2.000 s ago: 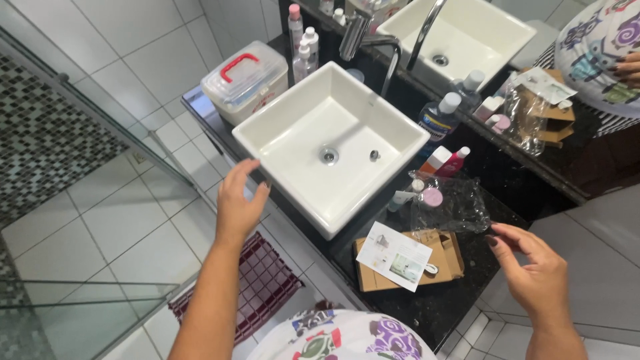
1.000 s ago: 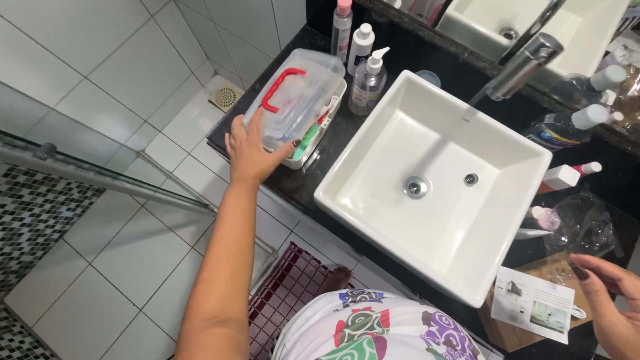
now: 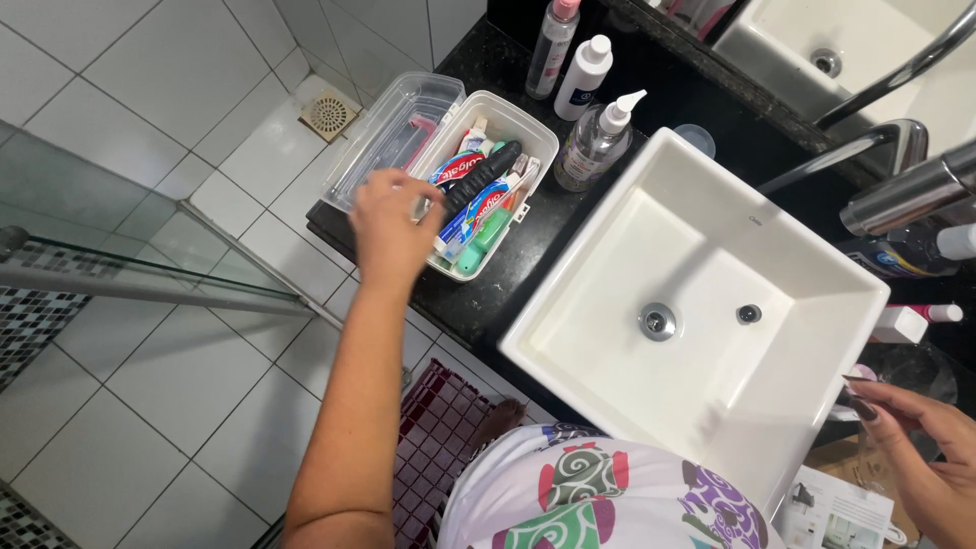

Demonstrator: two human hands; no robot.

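My left hand (image 3: pixel 396 221) is over the near left side of a white plastic box (image 3: pixel 545 126), fingers curled; motion blur hides whether they touch anything. The clear lid (image 3: pixel 396 126) with its red handle lies tilted back at the box's left. Inside are Colgate toothpaste packs (image 3: pixel 476 210), a black ribbed object (image 3: pixel 484 175) and a green container (image 3: pixel 492 229). My right hand (image 3: pixel 915 442) is by the right rim of the white sink (image 3: pixel 610 320), thumb and index finger close together; whether something is between them cannot be told. A printed leaflet (image 3: pixel 831 507) lies below it.
A pump bottle (image 3: pixel 595 149), a white bottle (image 3: pixel 583 76) and a pink-capped bottle (image 3: pixel 553 49) stand between box and mirror. The chrome faucet (image 3: pixel 907 191) reaches over the sink's back right. A dark mouthwash bottle (image 3: pixel 900 252) stands beyond it. A glass shower door (image 3: pixel 152 259) is at left.
The box was closed two seconds ago; its lid is now swung open to the left and the contents show. My left hand has moved from beside the sink to the box. The view has shifted left.
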